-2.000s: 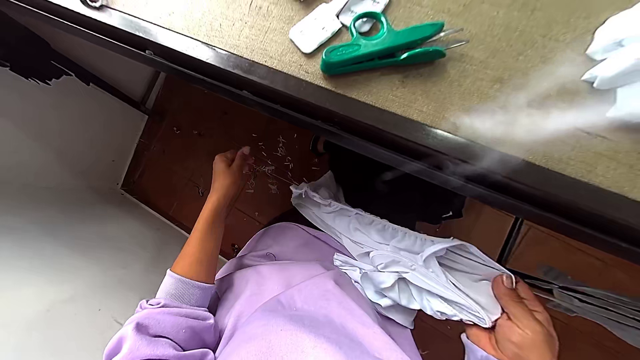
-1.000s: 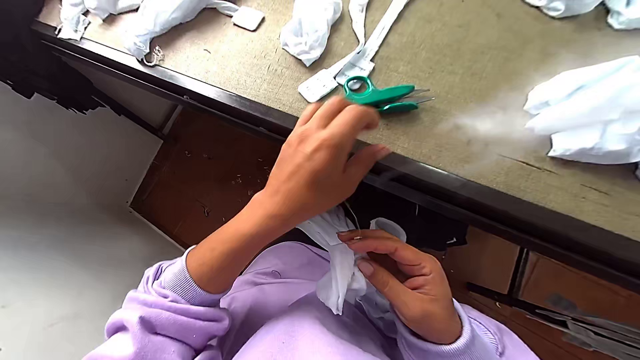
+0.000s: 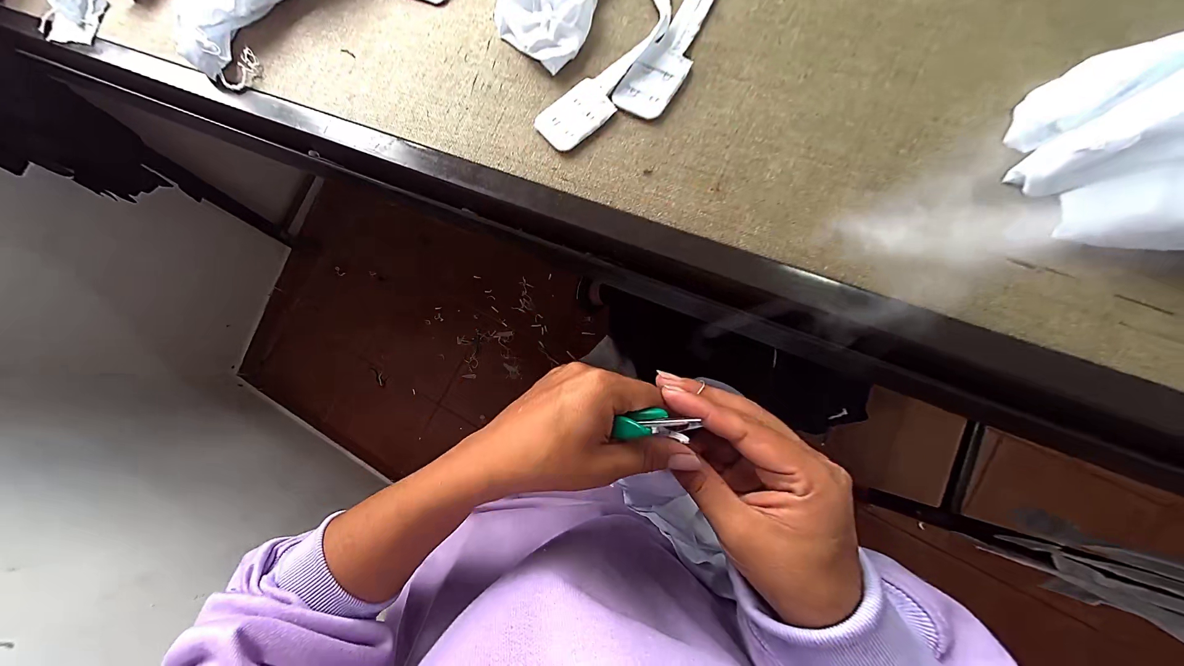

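Observation:
My left hand (image 3: 573,430) is closed round green-handled thread snips (image 3: 638,425), whose metal blades point toward my right fingertips. My right hand (image 3: 782,499) has its thumb and fingertips together at the blades, pinching a part of the white fabric garment (image 3: 680,523). The garment hangs below the hands over my lap, partly hidden by them. What exactly lies between the blades is too small to tell.
On the table (image 3: 786,120) lie white straps with hook-and-eye tabs (image 3: 575,115), a white bunched cloth (image 3: 548,28) and a larger white fabric pile (image 3: 1110,148). The dark table edge (image 3: 518,199) runs in front of me. Thread clippings (image 3: 499,338) lie scattered below.
The green snips lay on the table before; my left hand reached over them, took them and brought them down to my right hand. My right hand has moved in from the lower right.

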